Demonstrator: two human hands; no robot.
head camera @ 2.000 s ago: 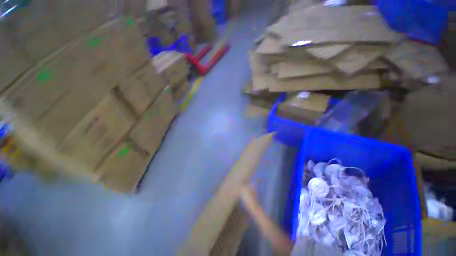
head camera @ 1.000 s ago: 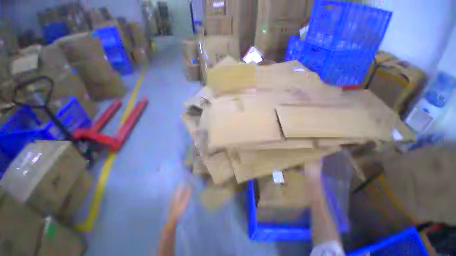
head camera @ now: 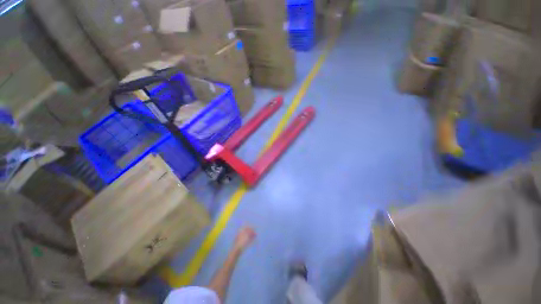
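My left hand [head camera: 244, 237] hangs over the grey-blue floor at lower centre, with its bare forearm running down to a pale sleeve. It is small and blurred; no object shows in it, and its fingers cannot be made out. My right hand is not in view. A brown carton [head camera: 139, 222] stands to the left of my left hand, not touching it. A pallet truck with red forks [head camera: 282, 145] and a black handle stands ahead of the hand.
Blue crates [head camera: 216, 122] stand behind the pallet truck's handle. A yellow line [head camera: 222, 219] crosses the floor [head camera: 356, 136]. Stacked cartons line the left and upper right. Brown cardboard [head camera: 474, 237] fills the lower right, with a blue object [head camera: 498, 151] behind. A dark shoe [head camera: 298, 270] shows below.
The view has swung left and moved nearer the pallet truck. The flattened cardboard stack and the crate of white parts have left view. My right hand has gone out of view.
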